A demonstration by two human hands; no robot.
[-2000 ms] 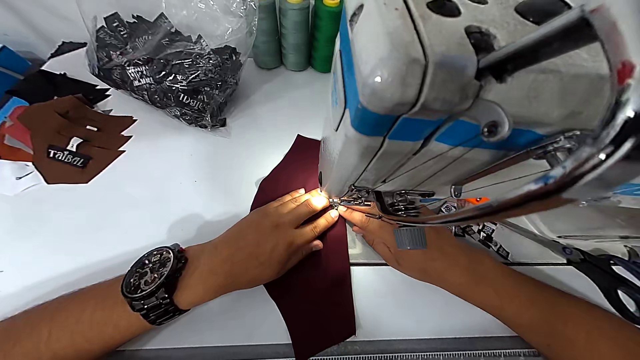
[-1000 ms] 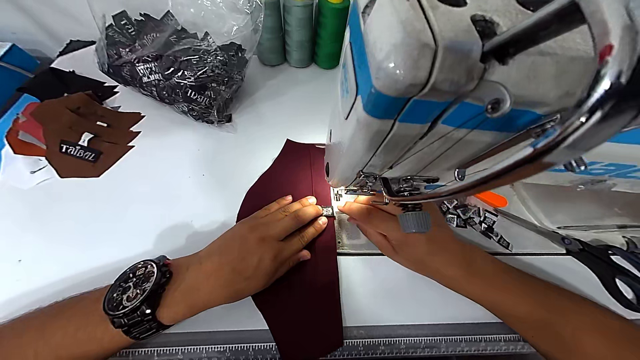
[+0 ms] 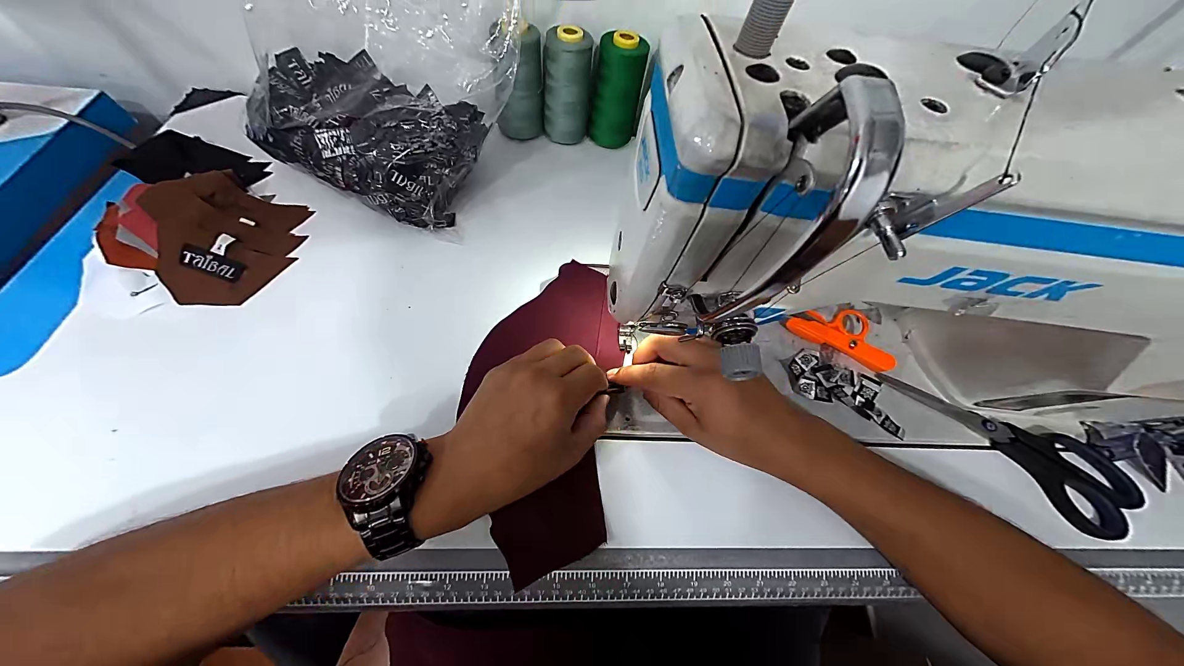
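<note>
A maroon fabric piece (image 3: 555,523) lies at the needle area of a white and blue Jack sewing machine (image 3: 684,120), its upper edge by the presser foot (image 3: 627,339). My left hand (image 3: 536,421), with a dark metal watch on the wrist, is over the fabric with its fingers curled in. Just below the foot, my right hand (image 3: 708,393) meets it, thumb and index finger close together. A small dark item (image 3: 614,389) shows between the fingertips, and a small white strip stands above them. Which hand grips the dark item is hard to tell.
Black-handled scissors (image 3: 1041,458), orange thread snips (image 3: 842,339) and small woven labels (image 3: 842,384) lie at right. Thread cones (image 3: 620,88) and a plastic bag of black labels (image 3: 370,139) stand behind. Brown fabric pieces (image 3: 222,231) are at left; a ruler strip (image 3: 647,585) runs along the front.
My left hand has gone from flat on the fabric to curled fingers, brought together with my right fingertips below the presser foot. The view has shifted, showing more of the machine.
</note>
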